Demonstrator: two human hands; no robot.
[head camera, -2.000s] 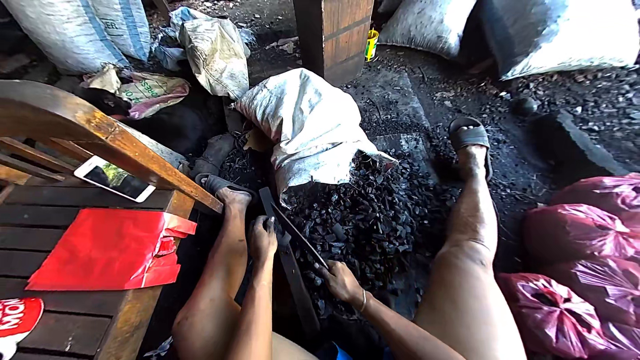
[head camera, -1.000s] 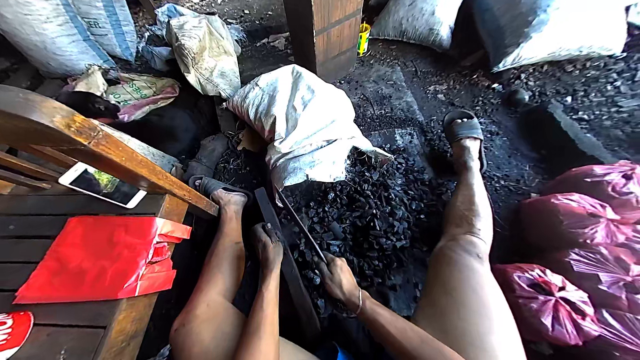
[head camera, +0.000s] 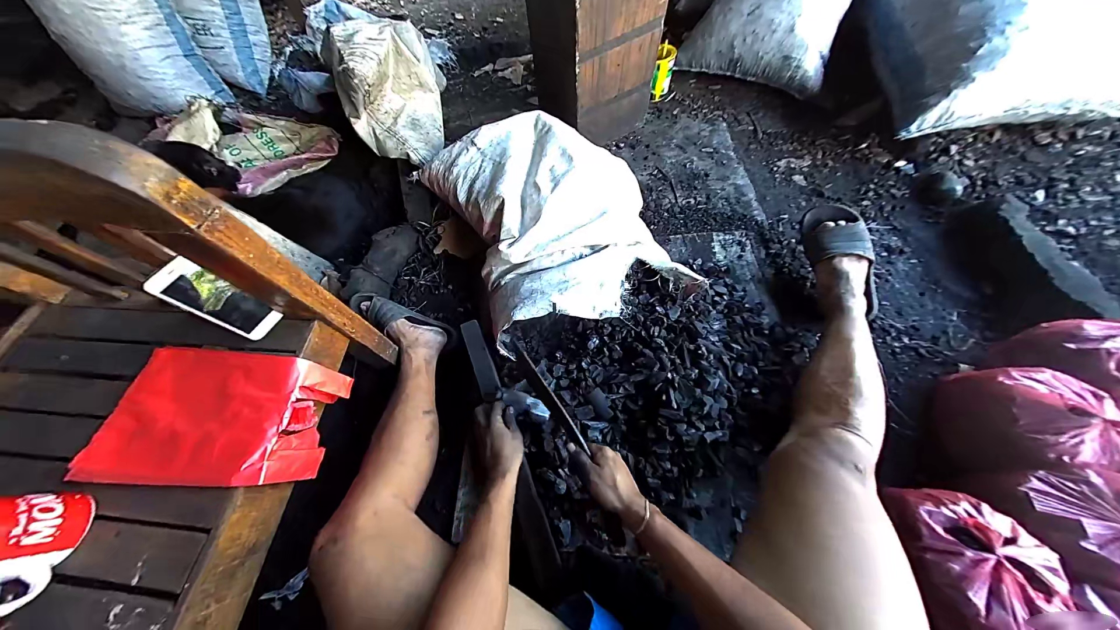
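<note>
My right hand (head camera: 605, 479) grips the handle of a long dark-bladed knife (head camera: 553, 398), its blade slanting up and left over the charcoal. Blackened with dust, my left hand (head camera: 497, 439) closes on a dark lump of charcoal (head camera: 523, 404) against a long narrow wooden block (head camera: 479, 360) between my legs. Broken charcoal pieces (head camera: 656, 385) lie heaped to the right of the knife. They spill from the mouth of a white woven sack (head camera: 560, 219) lying on its side.
On the left, a wooden bench (head camera: 131, 551) bears a white phone (head camera: 213, 297) and a red plastic bag (head camera: 206, 416). Filled pink plastic bags (head camera: 980, 560) stand at right. A wooden post (head camera: 599, 66) rises behind the sack; a dark animal (head camera: 306, 206) lies beyond the bench.
A lump now shows at my left hand's fingertips on the block, where none showed a second ago. The knife stays in my right hand.
</note>
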